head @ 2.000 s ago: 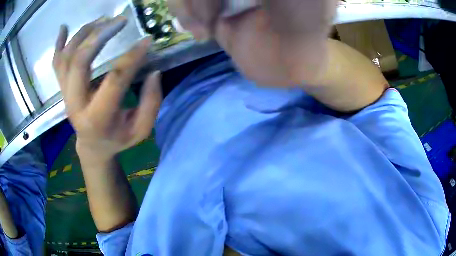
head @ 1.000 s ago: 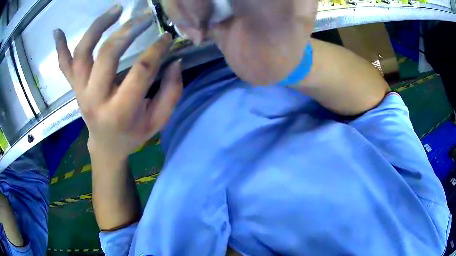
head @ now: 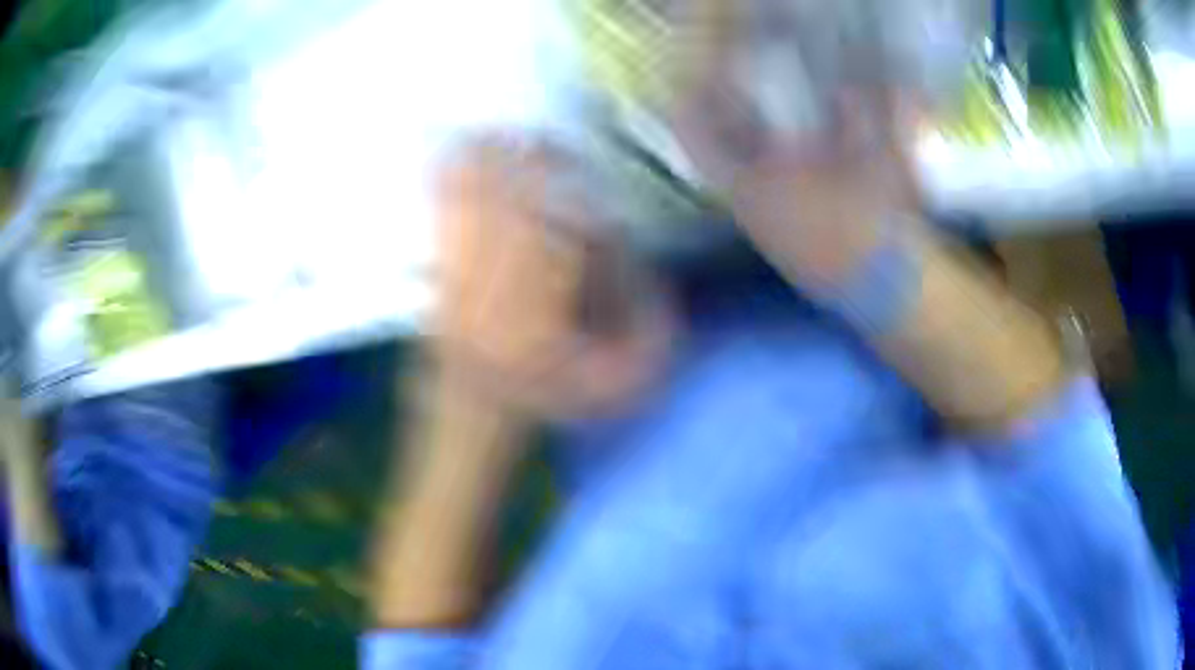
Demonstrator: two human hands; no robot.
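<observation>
The view is strongly blurred. My left hand [head: 544,282] is over the near edge of the white work surface [head: 315,157]; its fingers look bent, but whether it holds anything cannot be told. My right hand [head: 819,196], with a blue band [head: 881,285] on the wrist, reaches to the top of the view. A whitish patch [head: 780,81] shows at its fingers; whether it is gripped is unclear. A yellow-green edged thing [head: 626,50], probably a circuit board, lies between the hands and is partly hidden.
The work surface's pale front rail [head: 262,347] crosses the view. Yellow-green items [head: 1114,79] stand at upper right, others [head: 118,295] at far left. A brown cardboard box [head: 1068,282] is below at right. Another person's blue sleeve [head: 118,497] is at lower left.
The view has shifted and blurred. My left hand appears further right and less spread, nearer my right hand. My right hand appears further right, and its fingers are less close to the camera.
</observation>
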